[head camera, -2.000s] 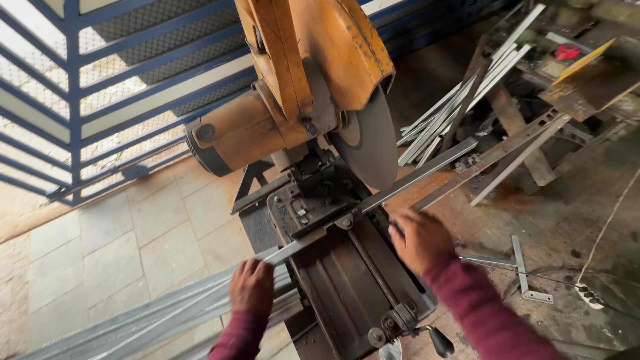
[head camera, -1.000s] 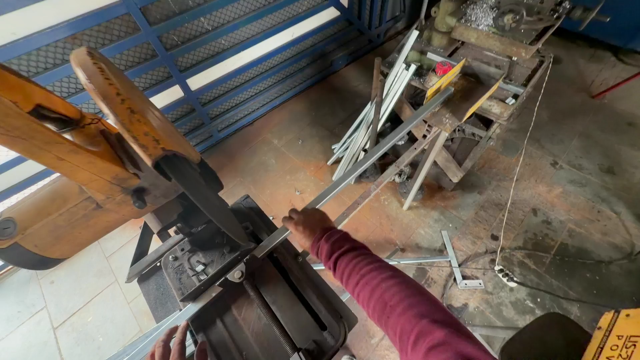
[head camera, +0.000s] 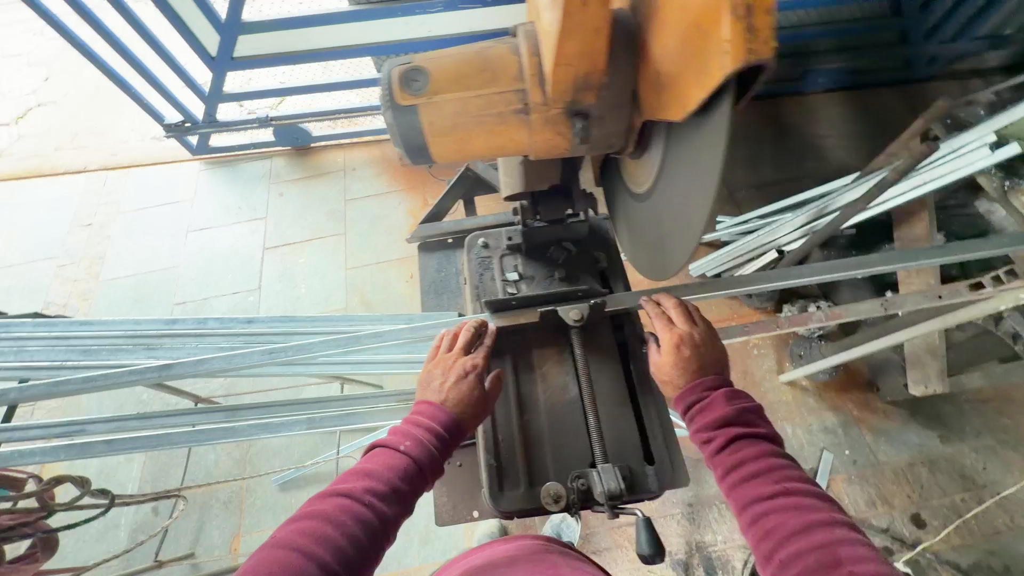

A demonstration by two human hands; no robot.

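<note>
A long galvanized metal bar (head camera: 768, 282) lies across the dark base (head camera: 536, 400) of an orange chop saw (head camera: 480, 100), between the rear fence and the jaw of the screw vise (head camera: 578, 314). My left hand (head camera: 460, 372) rests with its fingers on the bar, left of the vise. My right hand (head camera: 682, 344) holds the bar to the right of the vise, fingers over its top edge and thumb at the near side. The abrasive disc (head camera: 676, 192) hangs raised above and behind the bar. The vise's crank handle (head camera: 650, 540) is at the base's near end.
Several long galvanized bars (head camera: 200, 424) lie at the left, with coiled rope (head camera: 56, 512) nearer me. Cut metal lengths (head camera: 864, 196) are piled at the right beside a wooden post (head camera: 920, 336). A blue metal gate (head camera: 228, 72) stands behind the saw.
The view has swung back left from the bench at the right. Both hands are on the bar on either side of the vise; two seconds ago my right hand was beside the bar.
</note>
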